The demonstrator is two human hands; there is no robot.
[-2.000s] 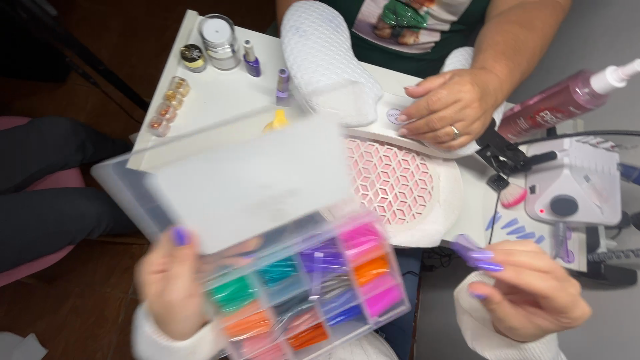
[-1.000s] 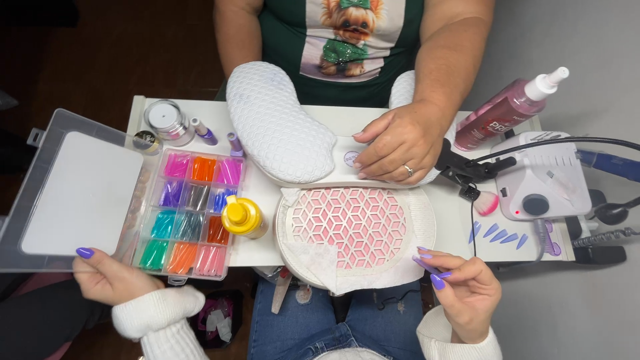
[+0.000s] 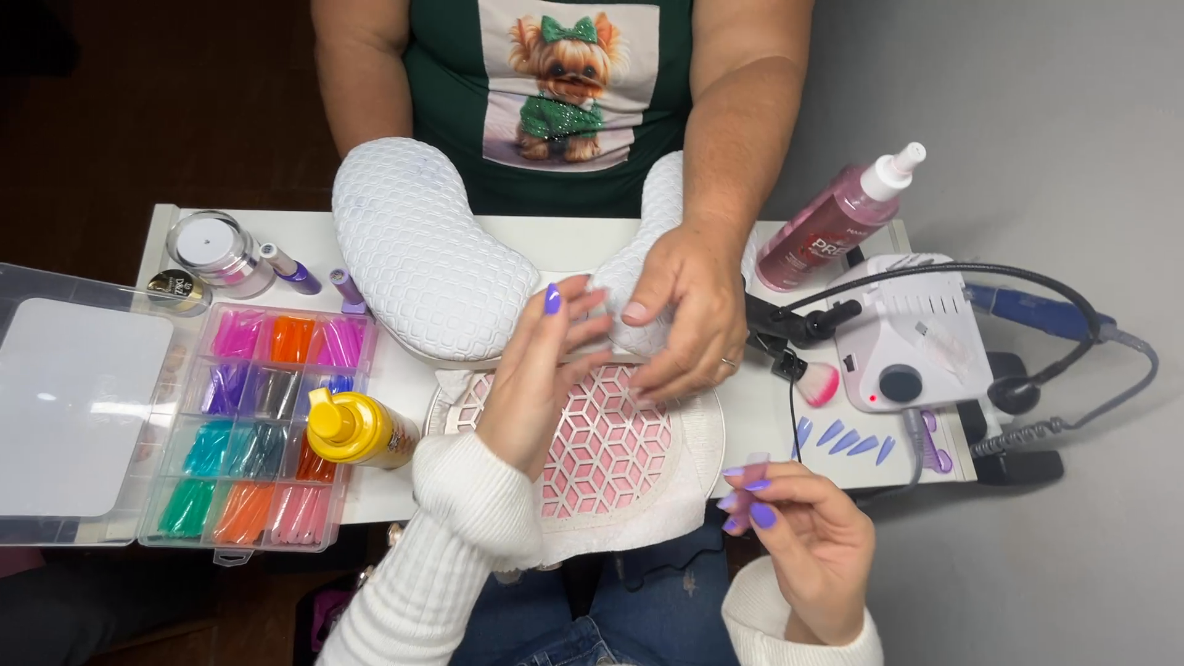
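Observation:
My left hand (image 3: 541,379), fingers spread and holding nothing, reaches over the dust collector's patterned grille (image 3: 606,449), close to the other person's hand (image 3: 689,310). Between the fingertips of my right hand (image 3: 800,527) is a translucent purple nail tip (image 3: 751,472), at the table's near right edge. The open plastic case of coloured nail tips (image 3: 264,425) lies at the left, its clear lid (image 3: 83,407) folded out. Several lilac nail tips (image 3: 844,438) lie in a row on the table at the right. A white quilted hand rest (image 3: 425,250) stands behind the grille.
A yellow pump bottle (image 3: 356,430) stands between case and grille. Jars (image 3: 217,250) and small purple bottles (image 3: 294,270) are at the back left. At the right are a pink spray bottle (image 3: 837,222), a pink brush (image 3: 818,383), a white nail drill unit (image 3: 911,342) and its cable.
My left hand has left the case's lid and moved right to near the other person's hand. That person's hand has lifted off the rest toward mine. The case was in my left hand two seconds ago.

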